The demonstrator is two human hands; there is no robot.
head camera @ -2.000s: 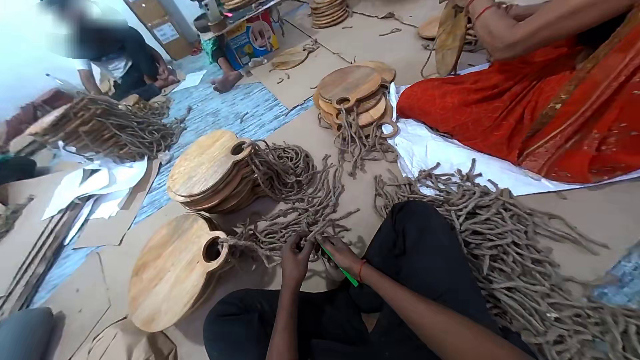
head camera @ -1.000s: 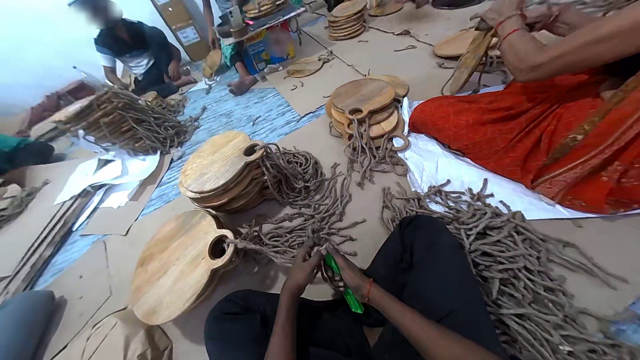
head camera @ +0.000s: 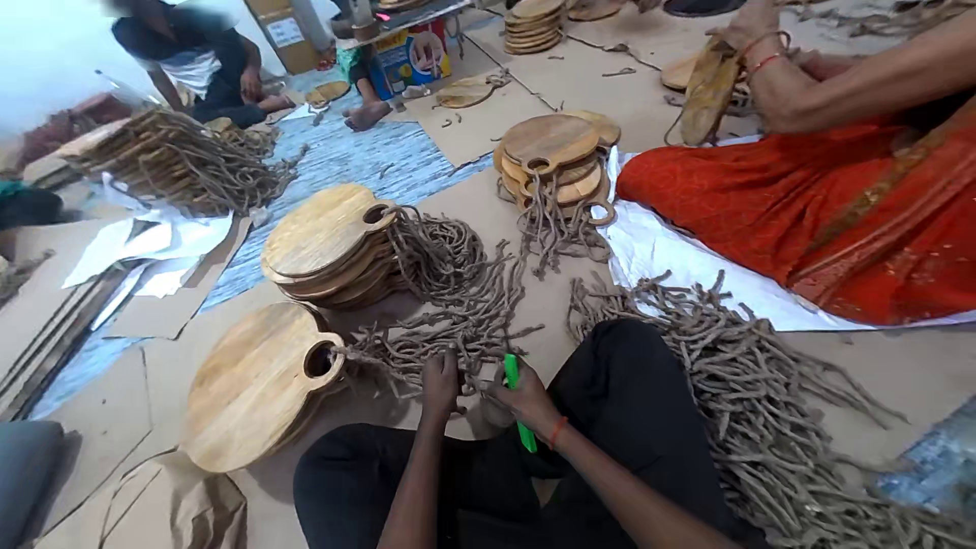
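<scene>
In the head view my left hand (head camera: 442,385) is closed on a strand of grey-brown cord beside the tangled cords (head camera: 457,328). Just to its right, my right hand (head camera: 526,396) grips a green-handled tool (head camera: 520,404), which stands nearly upright; its kind cannot be told. Cords run from the ring handle of a round wooden board (head camera: 255,389) at the left, under which more boards lie. Behind it a stack of round wooden boards (head camera: 328,232) has cords bunched at its handles. Whether the fingers of my two hands touch the same cord is hard to tell.
A big heap of cords (head camera: 747,396) lies right of my knee. Ahead stands another board stack (head camera: 553,145) with cords. A person in red cloth (head camera: 808,213) sits at the right, holding a board. Crumpled brown paper (head camera: 175,503) lies at the lower left; a further person sits at the back left.
My hands have moved slightly apart. The green tool in my right hand is held more upright than before.
</scene>
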